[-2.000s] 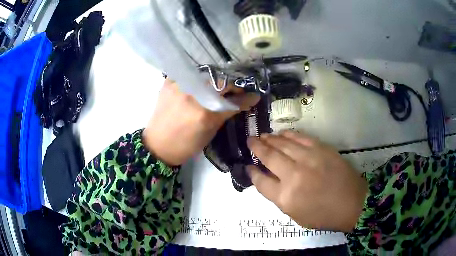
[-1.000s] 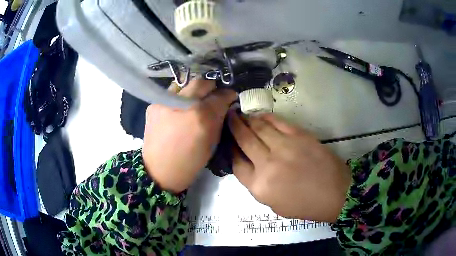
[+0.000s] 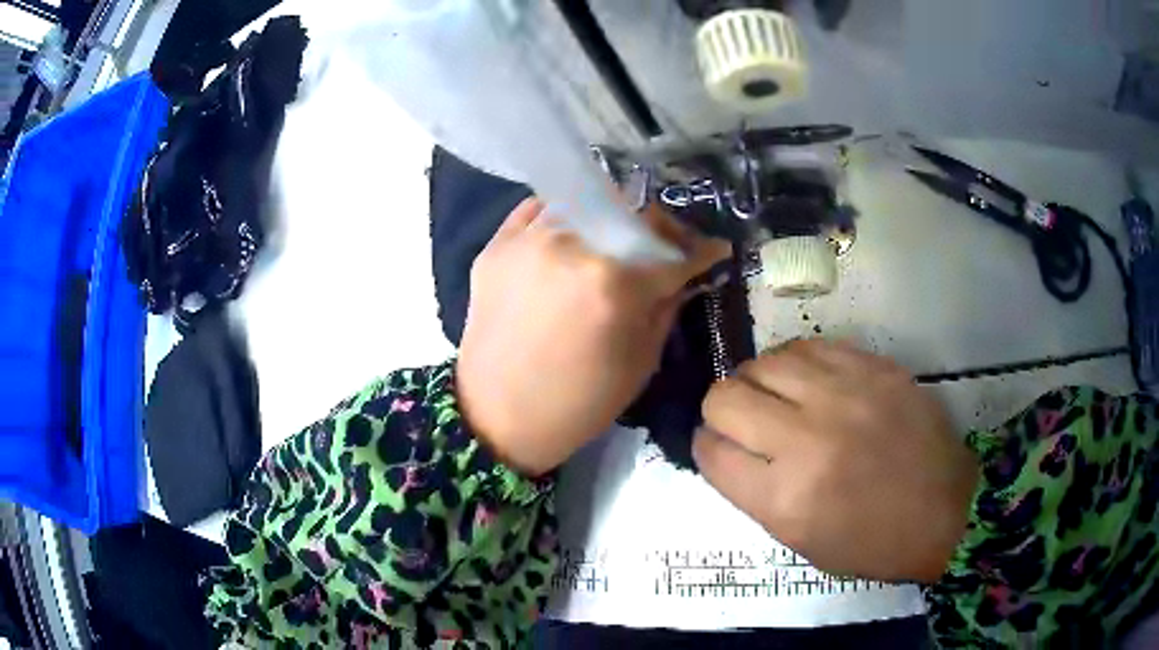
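A black fabric panel (image 3: 470, 241) lies flat beside and partly under my left hand. A zipper strip (image 3: 716, 333) with a pale toothed line runs from the needle area down between my hands, on black fabric. My left hand (image 3: 566, 330) presses the work by the presser foot area (image 3: 693, 197), its fingertips partly hidden by the machine's front edge. My right hand (image 3: 833, 457) grips the near end of the zipper strip, fingers bent over it. The needle tip is hidden.
The blue bin (image 3: 112, 292) stands at left. Beside it are the zipper strip pile (image 3: 210, 178) and panel stack (image 3: 203, 425). Black snips (image 3: 985, 191) and a screwdriver (image 3: 1140, 279) lie at right. The off-white machine head (image 3: 915, 64) hangs above. A ruler (image 3: 737, 578) runs along the front.
The view has shifted. The zipper's toothed line, hidden by my hands a second ago, shows between them again. My hands have moved apart. The panel at left, unseen two seconds ago, shows.
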